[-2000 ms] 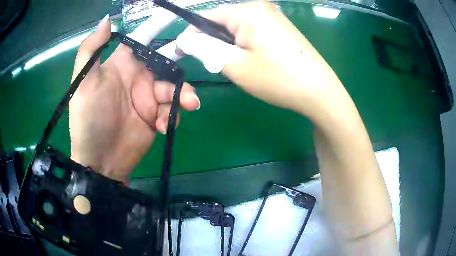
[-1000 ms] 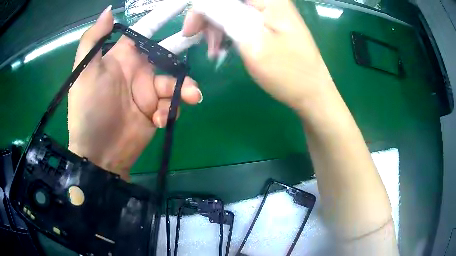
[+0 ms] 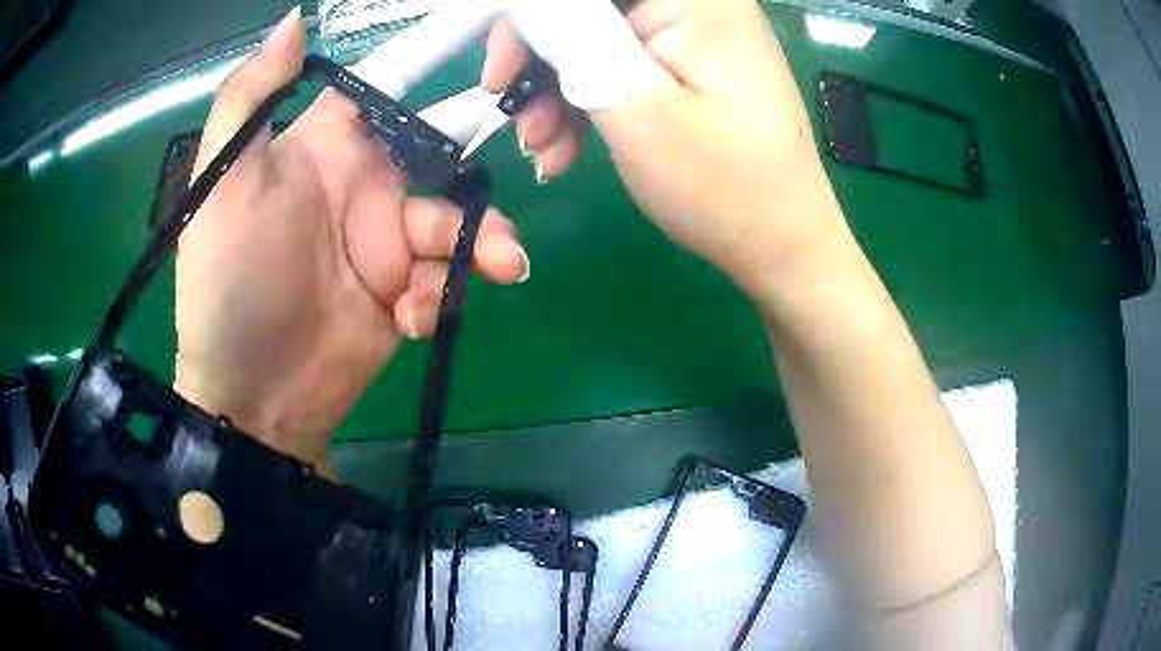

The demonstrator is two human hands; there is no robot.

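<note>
A black phone middle frame [image 3: 442, 343] is held tilted in the air at the left, its camera-end plate [image 3: 242, 541] low and its top block [image 3: 414, 134] high. My left hand [image 3: 287, 242] is behind it and grips the narrow top end, with white finger cots on some fingers. My right hand [image 3: 675, 127], also with white cots, holds a slim black tool [image 3: 520, 92]. Its pale pointed tip is at the corner of the top block; whether it touches is hard to tell. Part of the tool is hidden by my fingers.
Spare frames [image 3: 779, 506] lie on the white sheet [image 3: 980, 439] at the near edge, two of them overlapping [image 3: 548, 528]. Another frame [image 3: 907, 143] lies on the green surface [image 3: 611, 331] at far right, and a dark one [image 3: 172, 178] shows partly behind my left hand. Black ribbed parts stand at left edge.
My right hand has swung the tool from pointing up and away to tip-down at the frame's corner. The far right frame on the green surface has shifted left. The held frame has barely moved.
</note>
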